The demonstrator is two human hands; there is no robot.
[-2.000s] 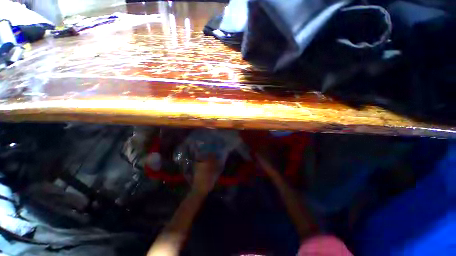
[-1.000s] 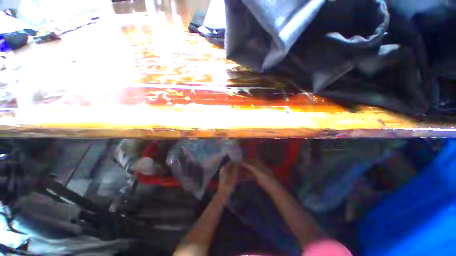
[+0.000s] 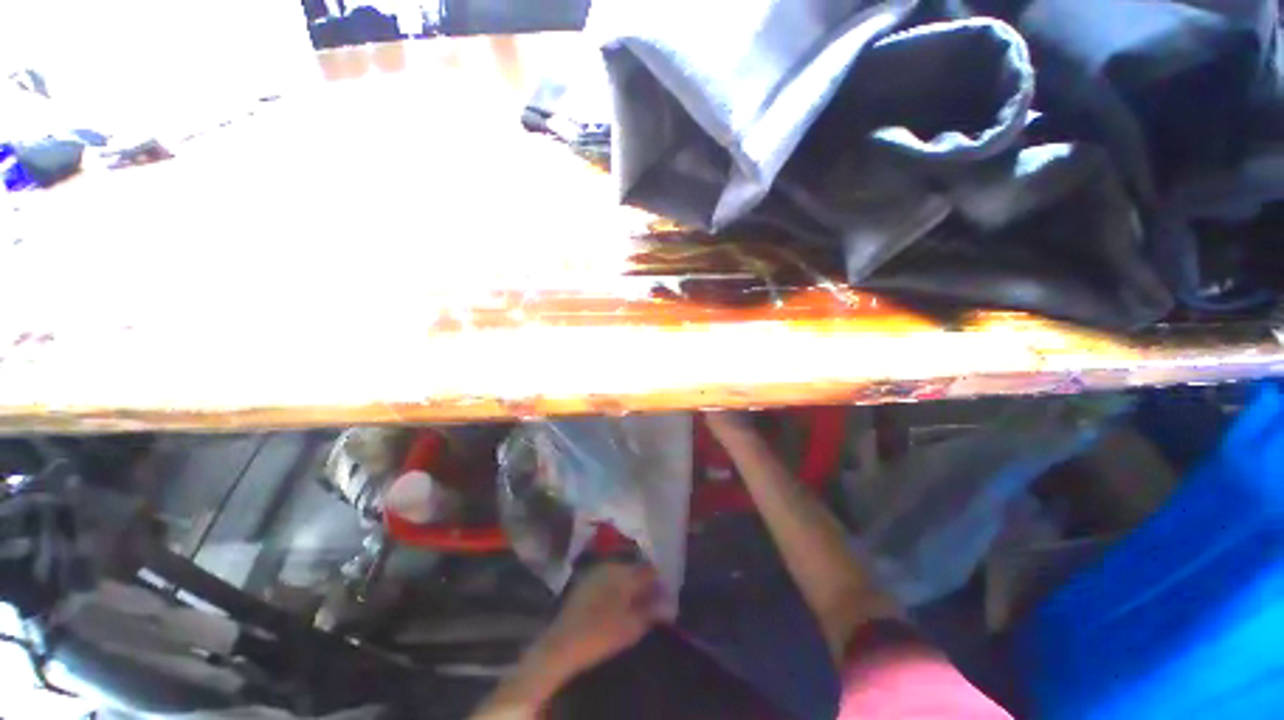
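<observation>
A crinkled clear plastic bag (image 3: 599, 471) hangs over the red plastic basket (image 3: 451, 537) under the table's front edge. My left hand (image 3: 613, 605) is closed on the lower edge of the bag. My right forearm reaches up to the basket; my right hand (image 3: 727, 426) is mostly hidden under the table edge, so its fingers cannot be seen. The bag's contents are too blurred to tell.
Above is the brown wooden table (image 3: 563, 394), with strong glare. A garment bundle (image 3: 901, 169) lies on its right side. A blue plastic bin (image 3: 1169, 591) stands at the lower right. Dark bars and pale cloth lie at the lower left.
My left hand has moved down towards me, drawing the bag's edge with it. My right hand has moved up, partly under the table edge. The camera view has shifted slightly.
</observation>
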